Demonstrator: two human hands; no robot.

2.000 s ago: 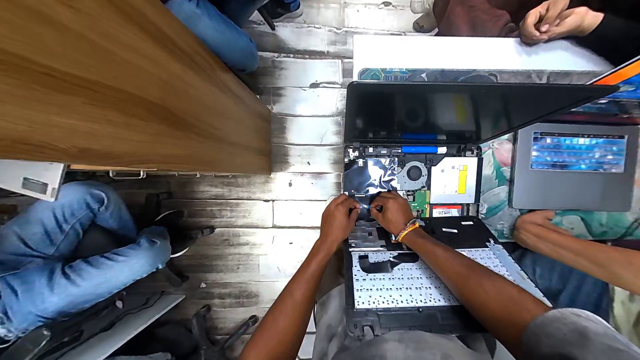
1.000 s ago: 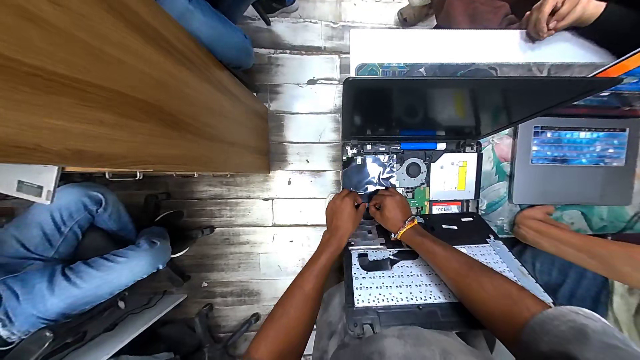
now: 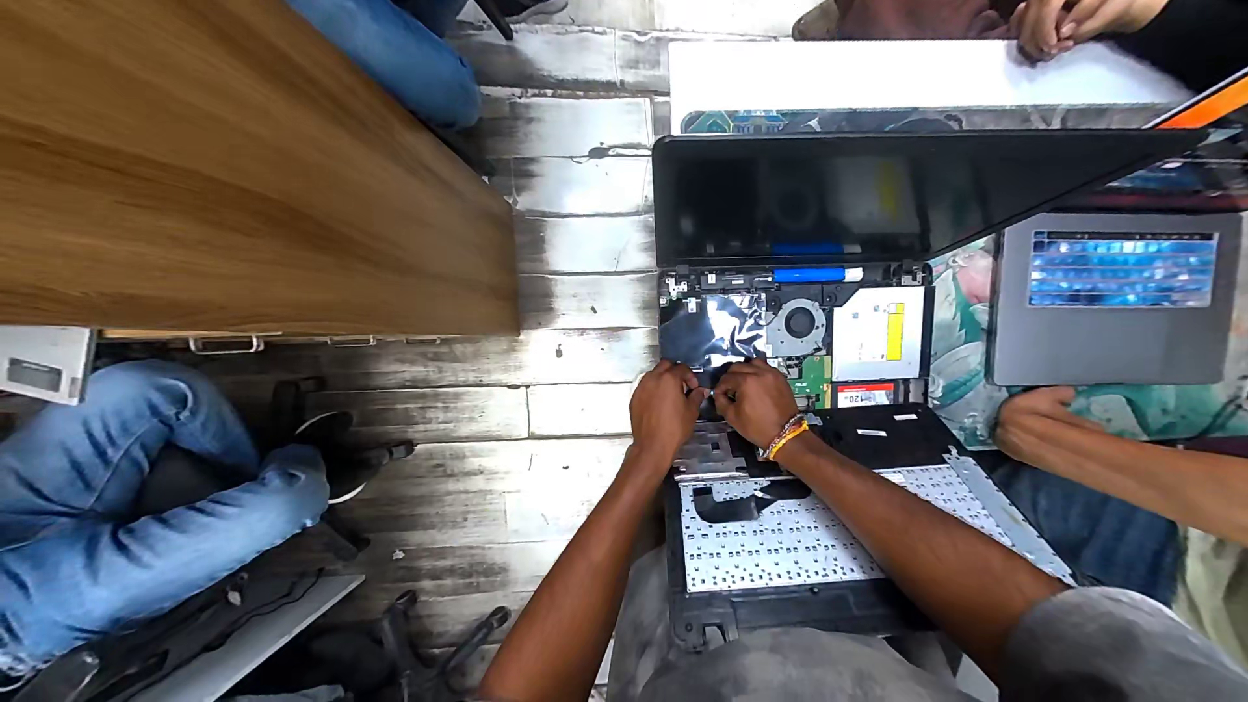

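Note:
An opened laptop base (image 3: 926, 341) exposes its cooling fan (image 3: 798, 326), a white-labelled optical drive (image 3: 879, 333), a green circuit board (image 3: 810, 378) and a drive with a red and white label (image 3: 865, 395). Black plastic film (image 3: 717, 327) covers its left part. My left hand (image 3: 667, 408) and my right hand (image 3: 757, 402) are close together at the film's near edge, fingers bent inward; whatever lies between the fingertips is too small to tell. The detached keyboard cover (image 3: 780, 546) lies underside up nearer my body, beneath my right forearm. Behind stands the dark laptop screen (image 3: 819, 195).
At right a grey laptop (image 3: 1121, 341) rests on a patterned cloth, with another person's arm (image 3: 1121, 468) before it. A white board (image 3: 838, 73) lies beyond the screen, near a person's clasped hands (image 3: 1072, 21). A wooden desk (image 3: 292, 195) stands left, beside a person in jeans.

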